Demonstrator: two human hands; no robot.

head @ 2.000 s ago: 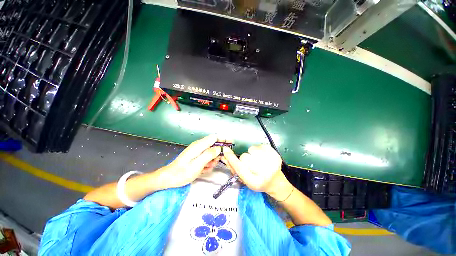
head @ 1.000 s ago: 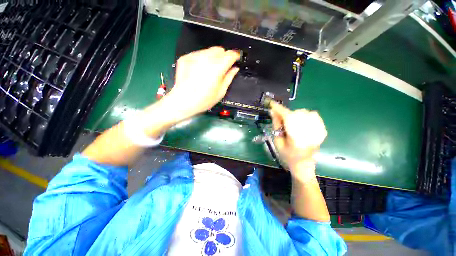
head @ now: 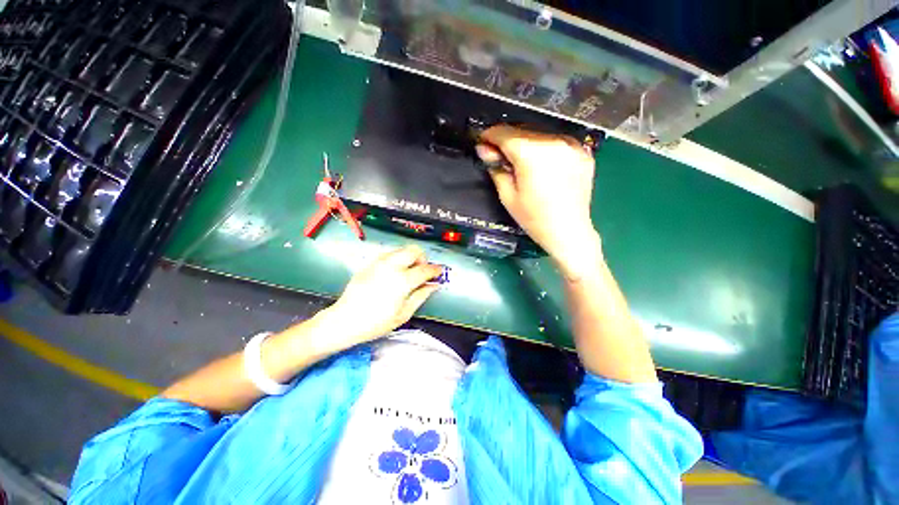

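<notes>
A flat black fixture machine [head: 394,138] sits at bench centre, with a red switch and white lettering on its front edge. My right hand [head: 547,187] is over its top at the fixture nest [head: 450,135], fingers pinched together; what they hold is hidden or too dark to tell. My left hand [head: 386,291] is in front of the machine, low over the bench. Its thumb and fingers pinch a small module [head: 442,274], which shows bluish and dark at the fingertips.
Red-handled cutters [head: 333,212] lie left of the machine. Stacked black blister trays [head: 108,128] stand at left, more [head: 858,286] at right. A clear guard [head: 532,74] hangs above the machine. A clear tube [head: 258,173] runs along the left. Another person's blue sleeve [head: 818,434] shows at lower right.
My left hand has moved from the nest back to the bench front and now pinches the small module. My right hand has moved from the machine's front edge up to the nest.
</notes>
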